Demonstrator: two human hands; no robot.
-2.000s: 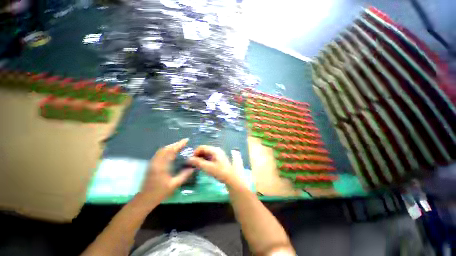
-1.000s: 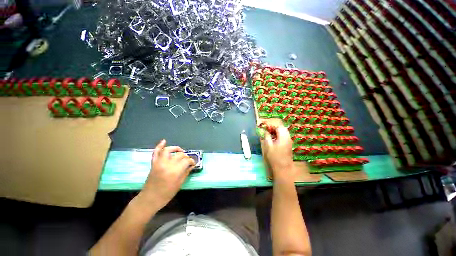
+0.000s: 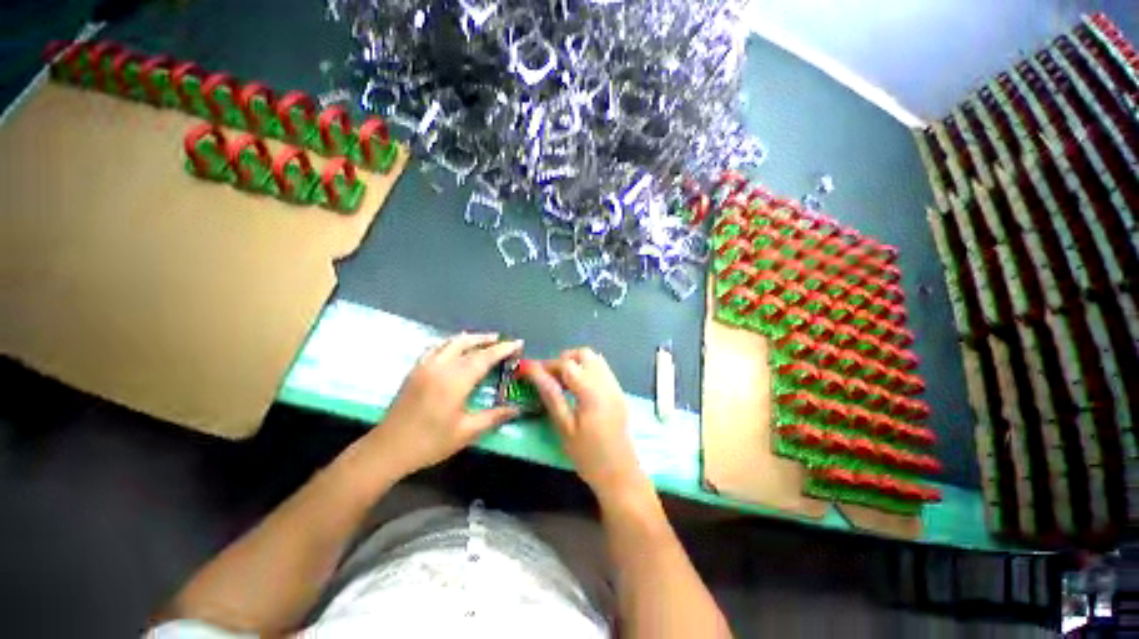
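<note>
My right hand (image 3: 590,406) grips a red-and-green part (image 3: 522,382) at the front bench edge, its fingers on the part's right side. My left hand (image 3: 452,387) is at the left side of the same part, with fingers around a thin shiny metal frame (image 3: 506,376) that touches the part. The dark fixture is mostly hidden under and between the hands. A slim pale tool (image 3: 665,382) lies to the right of my right hand.
A tangled heap of metal frames (image 3: 562,112) lies at bench centre. The left cardboard sheet (image 3: 162,262) bears two rows of red-and-green parts. The right cardboard sheet (image 3: 737,406) is nearly covered by dense rows. Stacked filled layers (image 3: 1049,287) stand at far right.
My right hand has moved left from the right cardboard sheet to the fixture, with a red-and-green part. My left hand has stayed near the fixture. The view has tilted.
</note>
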